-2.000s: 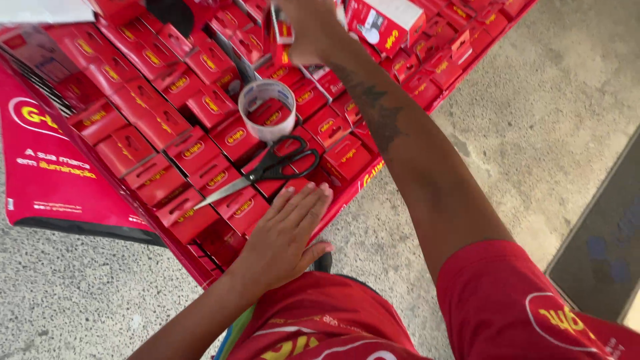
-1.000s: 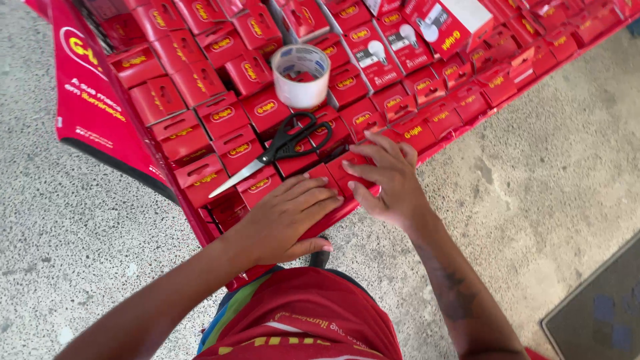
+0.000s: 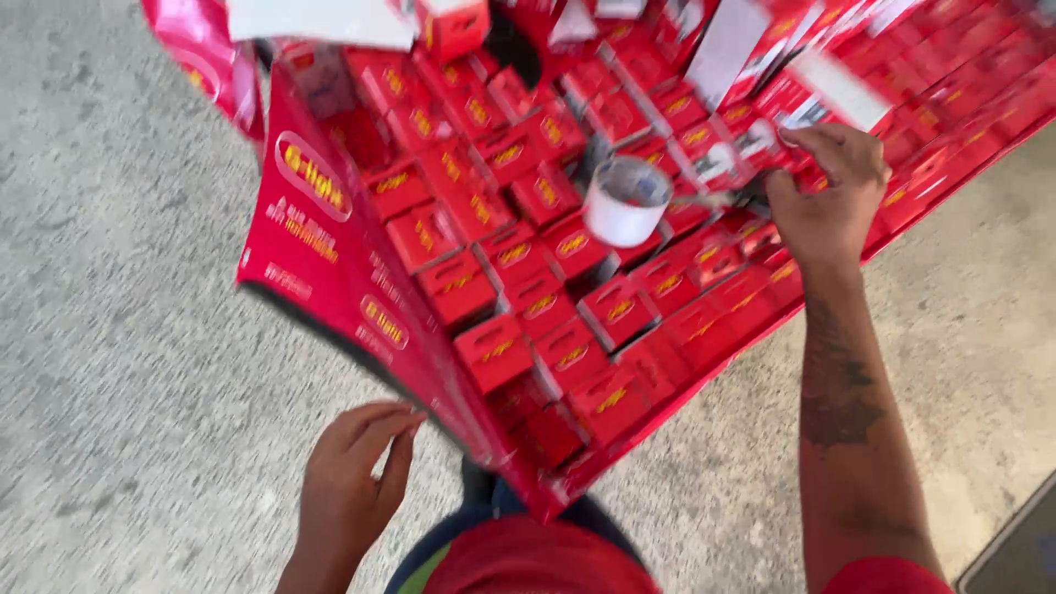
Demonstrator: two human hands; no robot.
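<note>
My right hand (image 3: 832, 186) is over the right part of the display, at the dark handles of the scissors (image 3: 747, 196); blur hides how firmly it grips them. Their blade points left, toward a roll of clear tape (image 3: 629, 200) that stands on the boxes. Rows of small red light-bulb boxes (image 3: 540, 305) with yellow lettering fill the display. My left hand (image 3: 363, 470) is off the display at the lower left, its fingers bent near the dark lower edge of a red printed banner (image 3: 330, 223). Nothing shows in it.
White-sided boxes (image 3: 726, 54) stand at the upper right of the display. A white sheet or panel (image 3: 322, 21) lies at the top left. The display's red front rim (image 3: 660, 417) runs diagonally above the speckled floor (image 3: 132, 330). A dark mat (image 3: 1015, 544) is at the lower right.
My left hand has left the front boxes for the banner's edge. My right hand is now at the scissors, which have moved from the front boxes to right of the tape roll. The view has shifted left.
</note>
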